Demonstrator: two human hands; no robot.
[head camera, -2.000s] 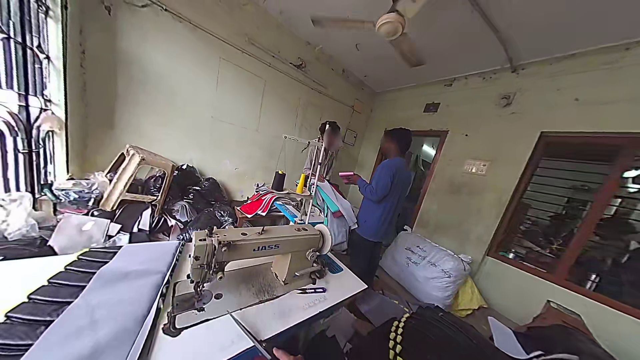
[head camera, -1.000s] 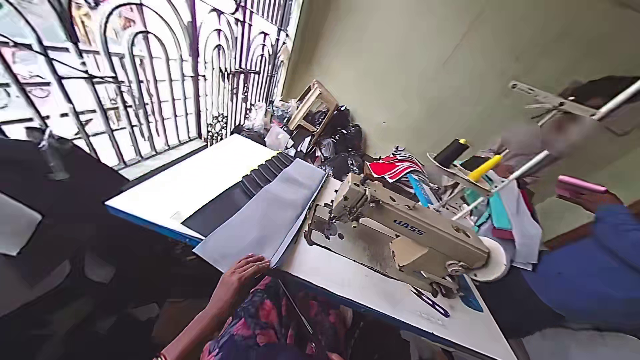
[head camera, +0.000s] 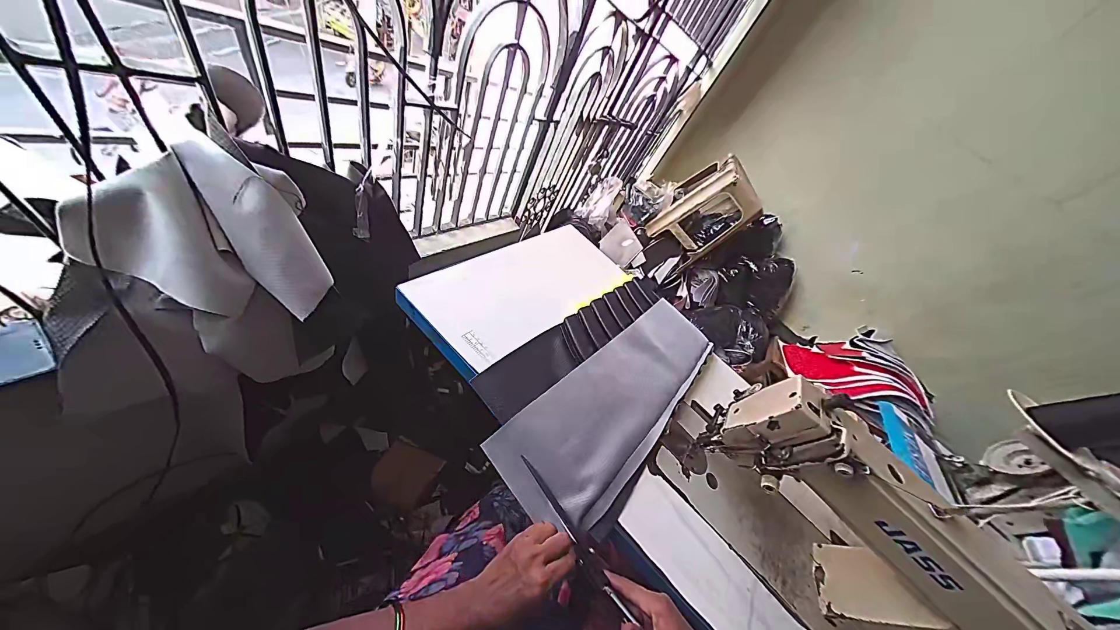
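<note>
A grey fabric sheet (head camera: 604, 411) lies over the table edge beside the sewing machine. My left hand (head camera: 529, 564) grips its near edge with closed fingers. My right hand (head camera: 647, 604), partly cut off by the bottom of the view, holds a pair of scissors (head camera: 588, 558). One long dark blade lies over the sheet's near part, close to my left fingers. Pleated black material (head camera: 612, 317) lies beyond the sheet. The head of the Jass sewing machine (head camera: 875, 490) stands to the right.
The white tabletop (head camera: 516, 289) extends toward the window grille (head camera: 490, 114). Grey fabric pieces (head camera: 201, 227) hang at the left. A beige stool frame (head camera: 709, 206) and black plastic bags (head camera: 744, 284) lie behind the table; red and white pieces (head camera: 853, 372) are behind the machine.
The view has swung left and down. The scissors, beside the sheet's near edge one second ago, now have a blade over the sheet. My right hand has come into clearer view.
</note>
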